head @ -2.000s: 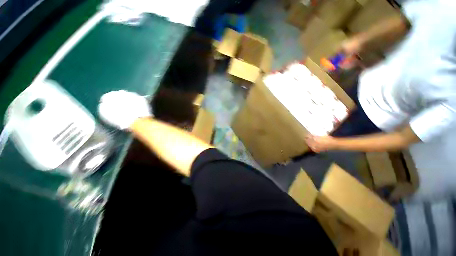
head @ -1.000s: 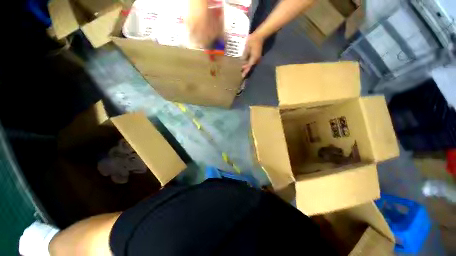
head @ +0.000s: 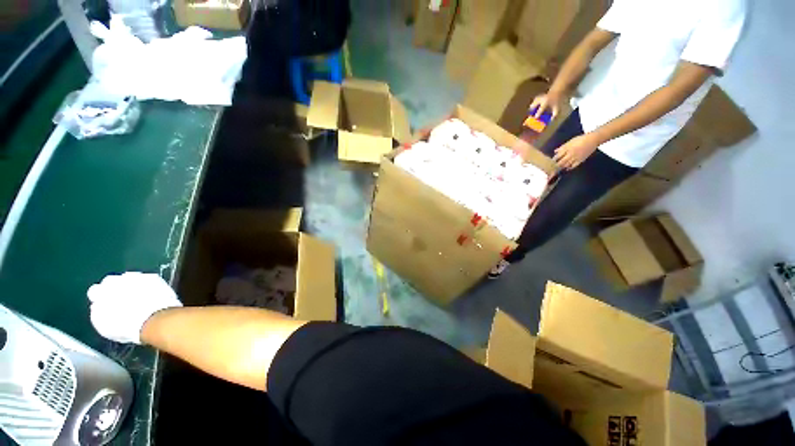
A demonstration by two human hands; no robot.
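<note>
A white and grey appliance housing lies on the green bench at the lower left, cut off by the picture's edge. It has a slotted vent grille and a round, shiny part at its near end. My right hand, in a white glove, is at the bench edge just beyond the housing, apart from it. Its fingers point left and look partly bent. Nothing shows in it, but its underside is hidden. My left hand is out of the picture.
White plastic bags and a clear bag lie on the bench's far end. A carton with pale parts stands below the bench edge. A person holds an orange and blue tool beside a large full carton. Open cartons stand around.
The view swung right to the cartons, then back to the bench. My right hand is back in fuller view at the bench edge. The person's tool hand is now beyond the full carton.
</note>
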